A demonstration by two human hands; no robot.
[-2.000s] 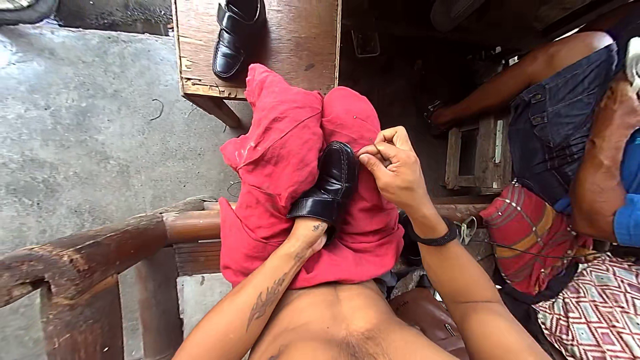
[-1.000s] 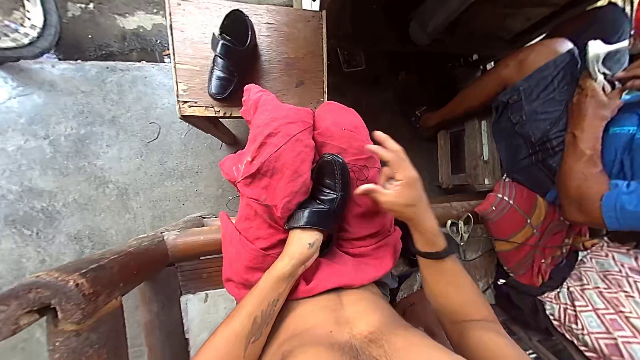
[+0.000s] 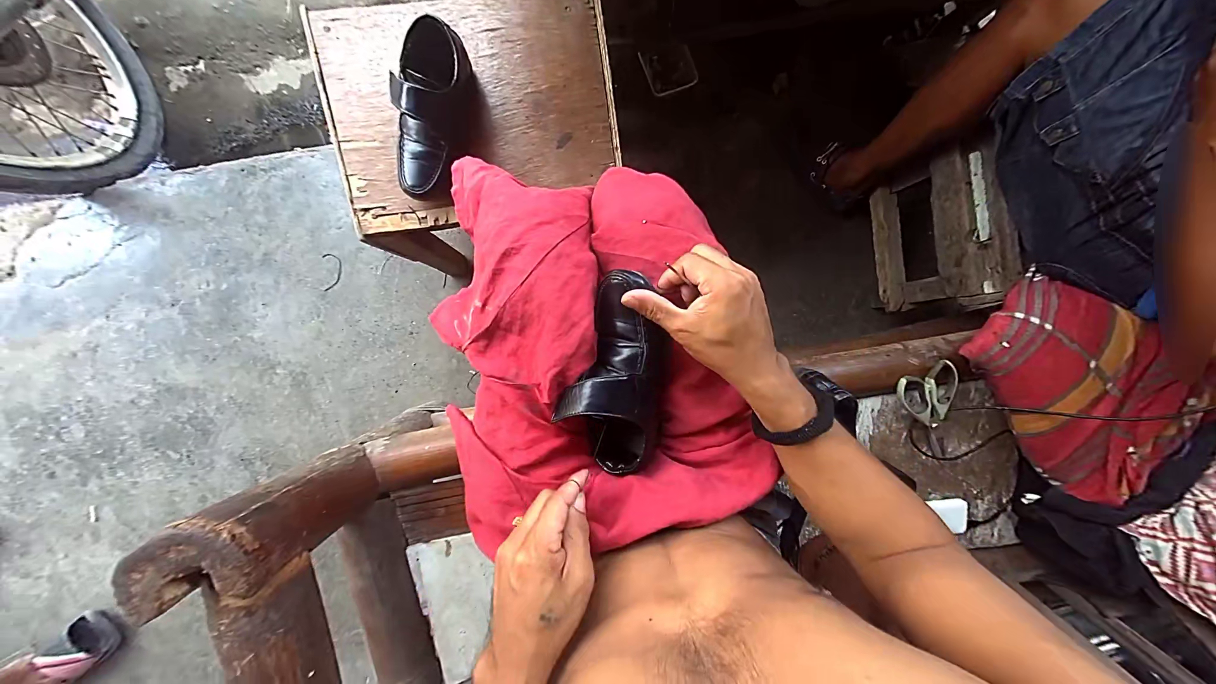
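Note:
A black leather shoe (image 3: 622,370) lies on the red cloth (image 3: 522,275) over the lap, toe away from me, its strap loose to the left. My right hand (image 3: 708,304) is at the toe's right edge, thumb over the toe, finger and thumb pinching a thin dark strand that looks like thread. Below the shoe's opening, my left hand (image 3: 551,556) is outside the shoe, fingertips pinched together on what seems a thin dark strand; its full path is hidden. The matching shoe (image 3: 427,104) stands on a wooden bench.
The wooden bench (image 3: 541,85) is ahead. A bamboo rail (image 3: 285,503) runs at the left, with a bicycle wheel (image 3: 76,104) beyond. At the right are scissors (image 3: 929,394), a plaid cloth bundle (image 3: 1064,380), a wooden stool (image 3: 950,228) and another person's leg (image 3: 950,104).
My left hand has come out of the shoe's opening and is now below it. My right hand, raised with spread fingers one second ago, is back at the toe, pinching.

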